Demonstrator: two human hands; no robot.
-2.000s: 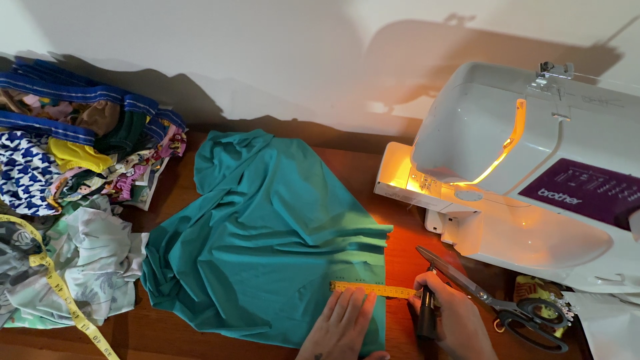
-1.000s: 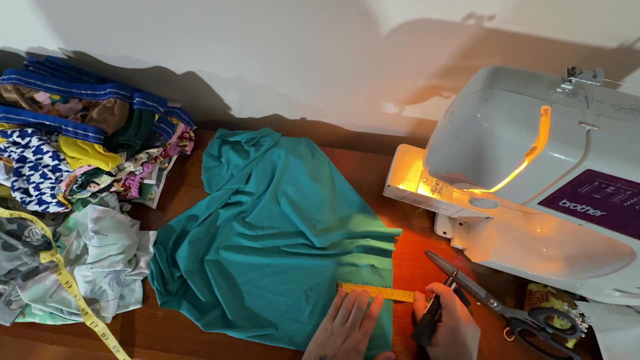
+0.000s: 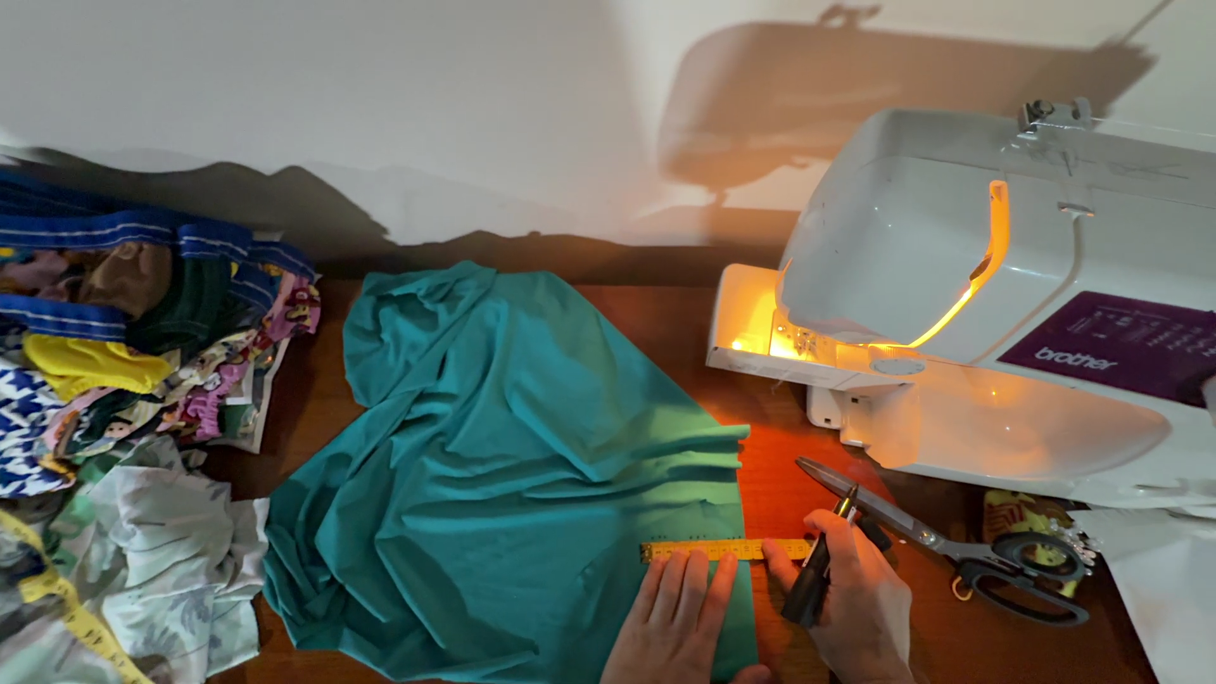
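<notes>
Teal fabric (image 3: 494,456) lies spread in folds on the wooden table. A short yellow measuring tape (image 3: 693,549) runs across its right edge and onto the wood. My left hand (image 3: 679,608) rests flat on the fabric, its fingertips at the tape's lower edge. Between the fingers of my right hand (image 3: 850,589) is a black pen (image 3: 815,578), its metal tip pointing up and away from the cloth. One fingertip of that hand touches the tape just past the fabric edge. Small dark marks show on the cloth above the tape.
Black-handled scissors (image 3: 936,541) lie right of my right hand, below a lit Brother sewing machine (image 3: 950,256). A patterned pincushion (image 3: 1031,522) with pins sits under the handles. Piled patterned fabrics (image 3: 142,323) and another yellow measuring tape (image 3: 71,598) lie at the left.
The pen in my right hand has tilted, and a finger of that hand has come onto the tape near the fabric edge. My left hand has stayed beside the tape.
</notes>
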